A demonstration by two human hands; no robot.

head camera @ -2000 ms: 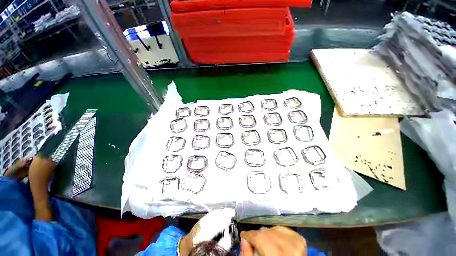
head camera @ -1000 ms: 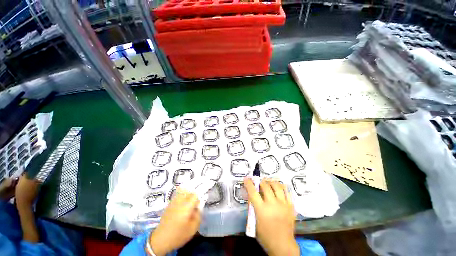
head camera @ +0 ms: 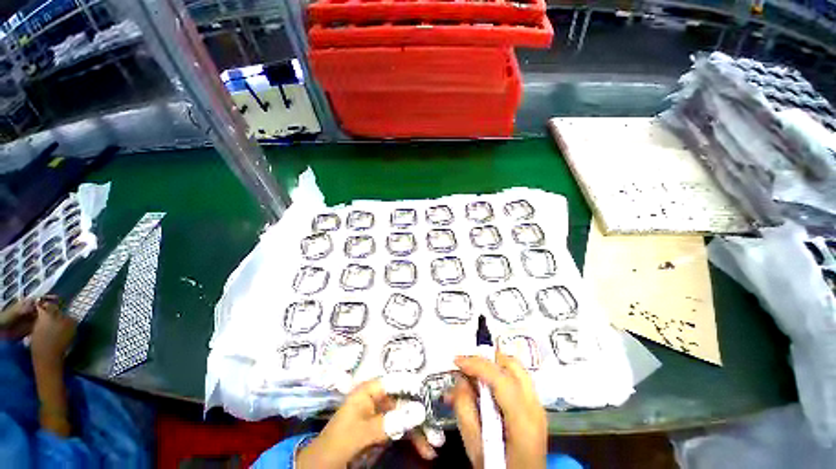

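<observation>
A large white crinkled tray sheet (head camera: 247, 311) lies on the green bench with rows of rounded-square frames. One frame (head camera: 438, 399) is held between my two hands just at the tray's front edge. My left hand (head camera: 371, 423), with white coverings on some fingertips, grips its left side. My right hand (head camera: 504, 403) touches its right side and also holds a white marker (head camera: 491, 426), black end pointing up and away. In the tray's front row there is a gap behind the held frame. Parts of the held frame are hidden by fingers.
Tan card (head camera: 655, 284) and pale speckled board (head camera: 655, 174) lie right, beside stacked trays (head camera: 733, 128). Red crates (head camera: 417, 87) and a metal post (head camera: 215, 119) stand behind. Perforated strips (head camera: 137, 302) lie left, near another person's hands (head camera: 46, 330) and a tray (head camera: 46, 252).
My hands have drawn together at the tray's front edge, now with a frame between them. A frame shows uncovered in the front row where my left hand was. The marker stays in my right hand.
</observation>
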